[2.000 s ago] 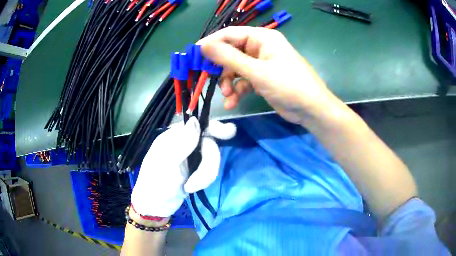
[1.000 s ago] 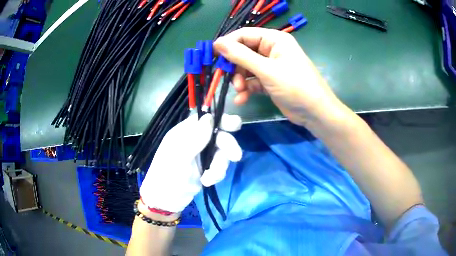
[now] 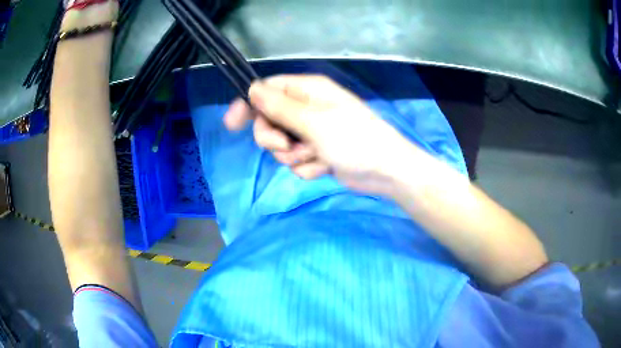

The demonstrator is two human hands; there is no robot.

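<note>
Several black cable leads (image 3: 216, 49) run from the top edge of the picture down to my right hand (image 3: 303, 126). My right hand is bare, slightly blurred and closed around their lower ends, above the blue apron. My left forearm reaches up at the left, with a dark bead bracelet near the top edge. My left hand is cut off by the top edge. The other ends of the held leads are also out of the picture. More black leads (image 3: 160, 66) lie on the bench and hang over its edge between my arms.
The green bench (image 3: 436, 34) with its pale curved edge crosses the top. Blue bins (image 3: 151, 187) stand below it at the left, partly behind my left forearm. Yellow-black tape (image 3: 170, 261) marks the grey floor. A dark cable hangs under the bench at right.
The view has tilted down. My left hand has gone up out of the picture. My right hand has left the blue connectors and now grips the black leads lower down.
</note>
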